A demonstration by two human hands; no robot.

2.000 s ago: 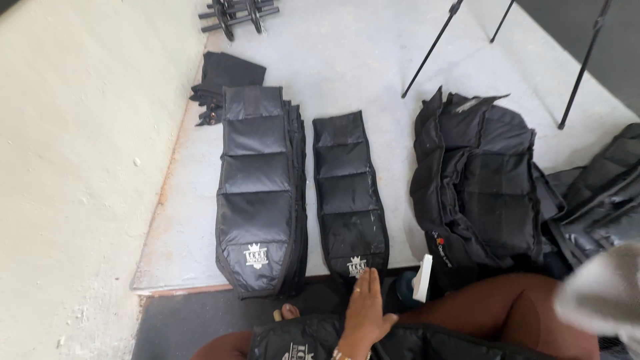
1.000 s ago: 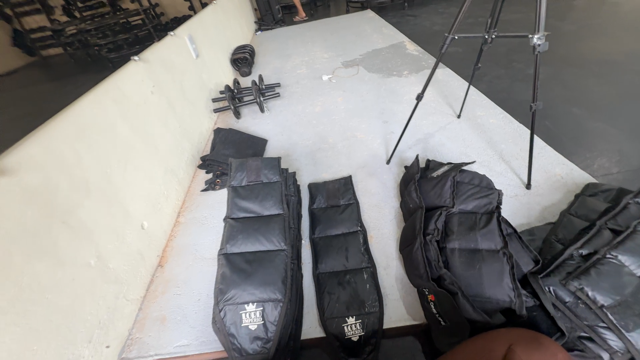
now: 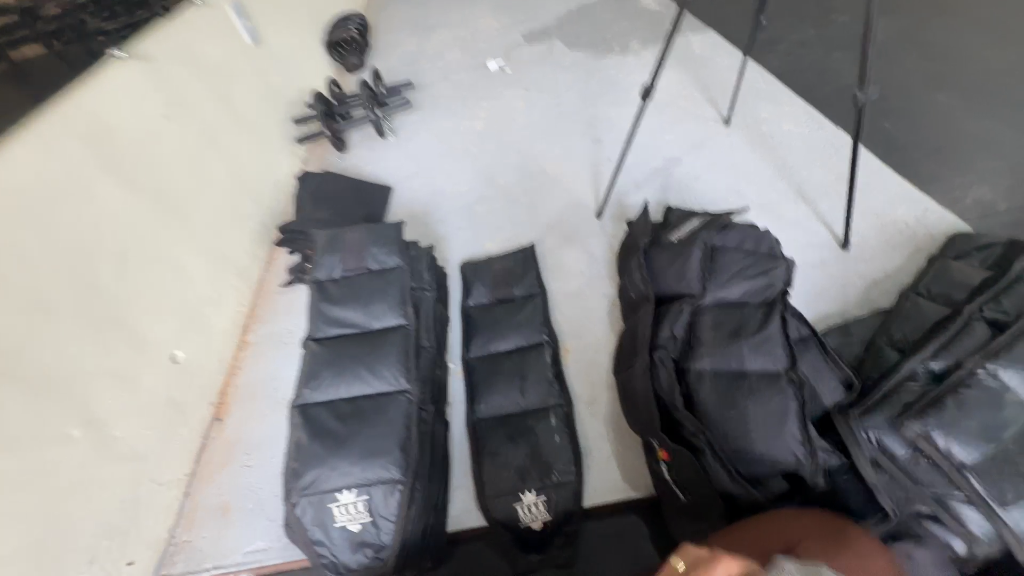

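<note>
My left hand (image 3: 708, 562), with a gold ring, shows only partly at the bottom edge, beside a bare knee (image 3: 808, 536). A pale, cloth-like thing (image 3: 808, 567) is just right of it; whether the hand touches it is unclear. My right hand cannot be made out. Left of the hand lie a single black padded weight strip (image 3: 520, 384) and a stack of wider black padded strips (image 3: 356, 376), both with a white crown emblem at the near end. Beyond the hand sits a heap of black quilted padded gear (image 3: 736, 336).
More shiny black padded gear (image 3: 960, 416) lies at the right. Tripod legs (image 3: 856, 144) stand on the grey platform (image 3: 512, 168). Along the low wall (image 3: 120, 304) are folded black cloth (image 3: 344, 200), dumbbells (image 3: 352, 108) and a dark round coiled object (image 3: 348, 40).
My left hand, on the narrow strip's near end two seconds ago and out of view one second ago, shows at the bottom edge, farther right. The view has tipped up, then partly down.
</note>
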